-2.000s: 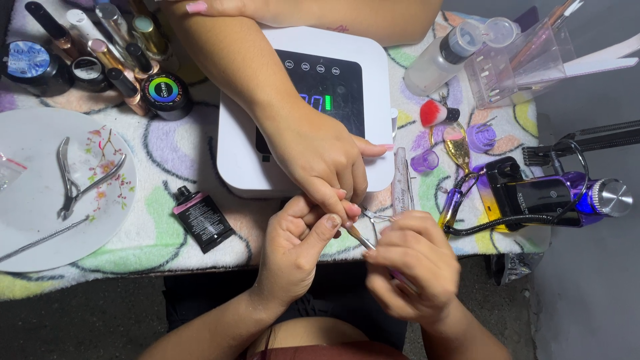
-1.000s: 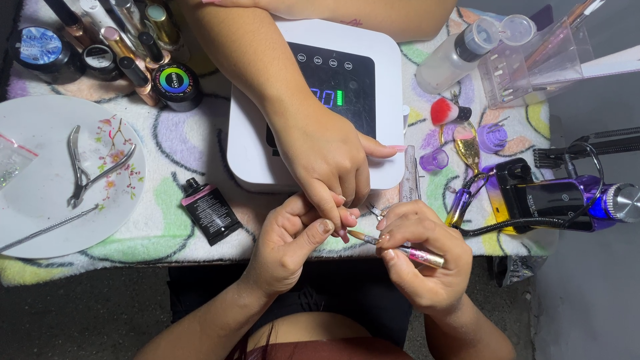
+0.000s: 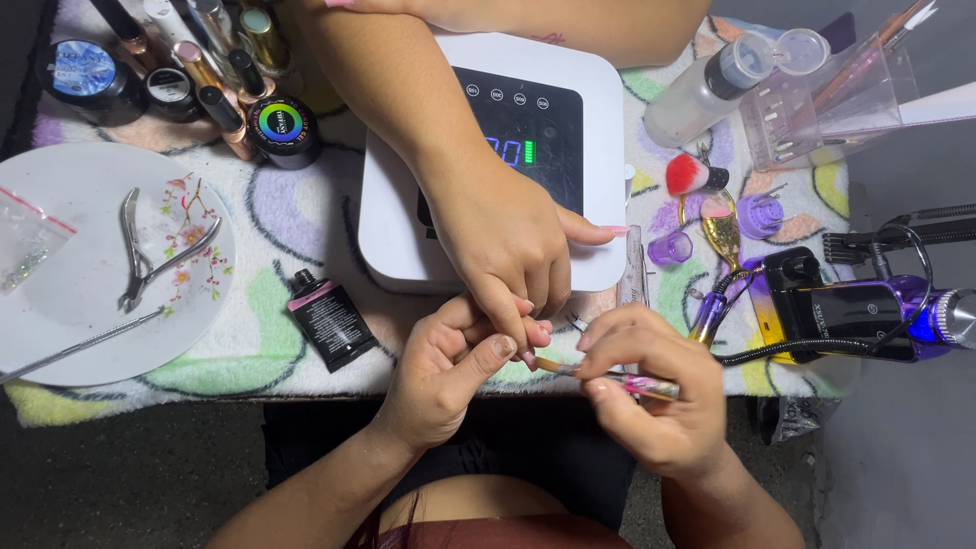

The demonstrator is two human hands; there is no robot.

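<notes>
My left hand (image 3: 450, 374) holds a finger of another person's hand (image 3: 507, 244), thumb beside the fingertip. In my right hand (image 3: 659, 381) is a nail brush (image 3: 644, 385) with a patterned handle; its brown bristles meet or nearly meet the pink nail of that finger. The other person's hand lies over a white nail lamp (image 3: 610, 168) with a lit display. Left of my hands, an uncapped black and pink gel tube (image 3: 332, 324) rests on the patterned towel. Part of a metal tool (image 3: 577, 322) shows between my hands.
At left, a plate (image 3: 84, 366) carries cuticle nippers (image 3: 141, 263), a metal rod tool and a small bag. Bottles and jars (image 3: 282, 133) stand behind it. A pump bottle (image 3: 686, 99), a clear brush holder (image 3: 785, 122), a red brush (image 3: 690, 175) and a nail drill unit (image 3: 846, 313) occupy the right.
Two seconds ago the brush was mostly hidden by my blurred right hand; its handle now shows. My left hand keeps holding the other person's finger.
</notes>
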